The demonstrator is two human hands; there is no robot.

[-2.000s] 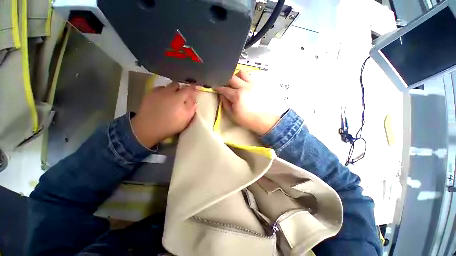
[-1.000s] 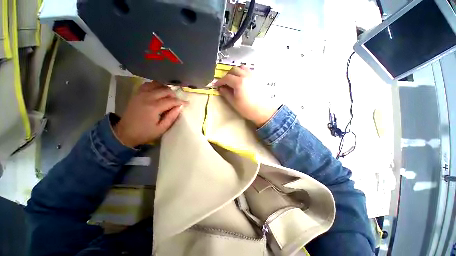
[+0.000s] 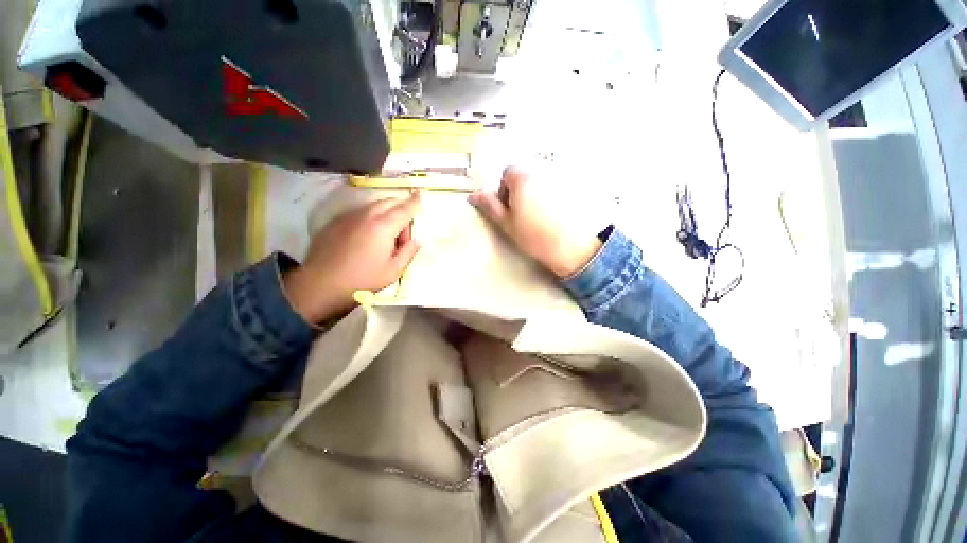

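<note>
A beige bag body [image 3: 392, 371] lies from the machine down over my lap, its wide opening facing me. Inside show a zipper [image 3: 479, 463] and a small flap. Its yellow-edged end [image 3: 408, 182] lies flat at the yellow clamp [image 3: 435, 136]. My left hand [image 3: 358, 252] rests on the bag's left side near that end, fingers bent, pressing on the fabric. My right hand [image 3: 539, 220] is at the end's right corner, thumb and forefinger at the edge. Whether either hand pinches the fabric is hard to tell.
The dark grey machine head [image 3: 244, 85] with a red logo is at upper left. A touchscreen [image 3: 848, 48] stands at upper right. A black cable [image 3: 724, 180] and small dark snips [image 3: 691, 228] lie on the white table. Beige pieces [image 3: 27, 202] with yellow edges hang at far left.
The view has shifted, so the machine head sits farther left and the clamp shows more. The bag's opening has spread wider towards me. My left hand has moved down from the bag's end onto its side.
</note>
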